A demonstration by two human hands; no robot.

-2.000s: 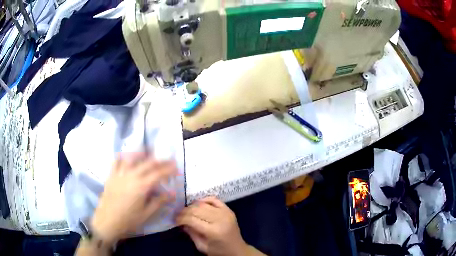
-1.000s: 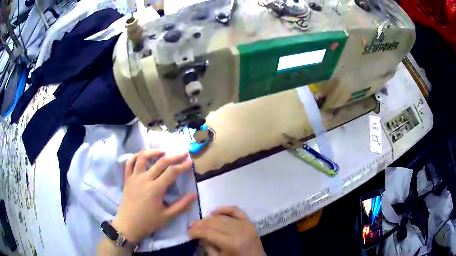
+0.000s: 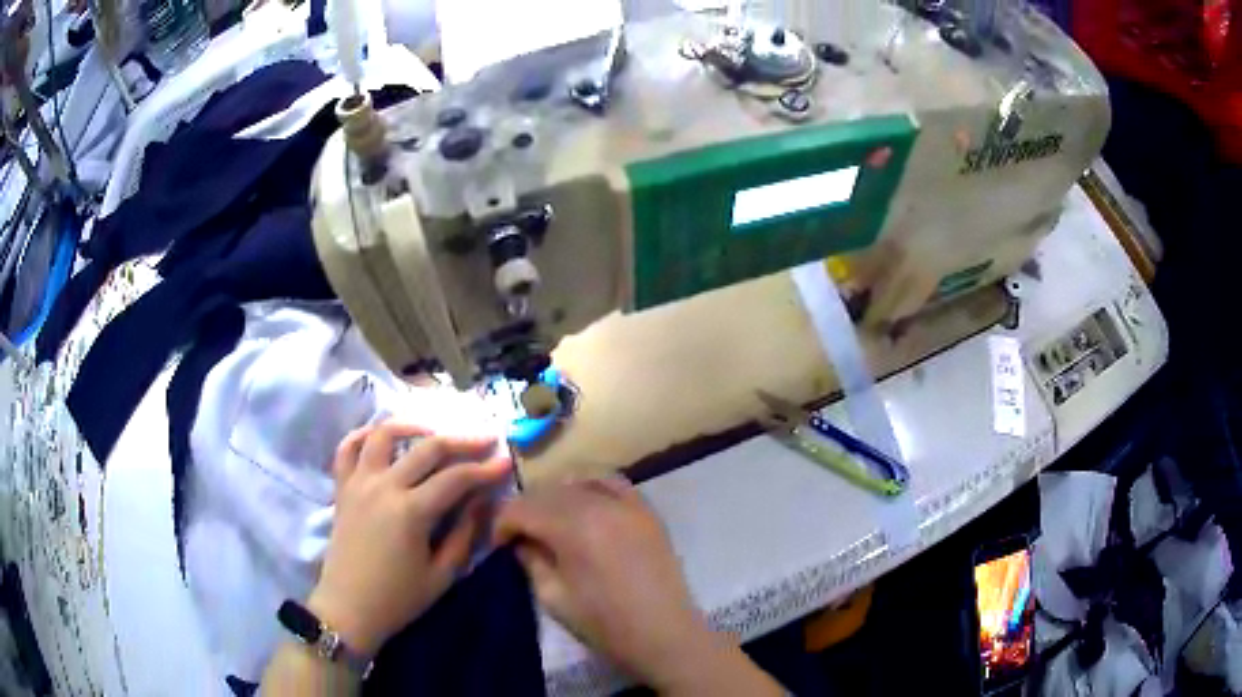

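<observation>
The navy and white garment piece lies on the left of the machine table and runs under the left end of the sewing machine. My left hand rests on the white cloth just in front of the needle area, fingers bent. My right hand pinches the cloth's right edge close beside my left fingertips. The blue guard is by the needle area. The needle itself is hidden by glare and the machine head.
Thread snips lie on the machine bed, right of my hands. A lit smartphone and tied cut-piece bundles are at the lower right. Navy cloth spreads at the back left. A red item is at the top right.
My right hand has moved forward along the cloth edge, nearer the needle area. My left fingers have bent and drawn close to it. Navy cloth now shows between my forearms.
</observation>
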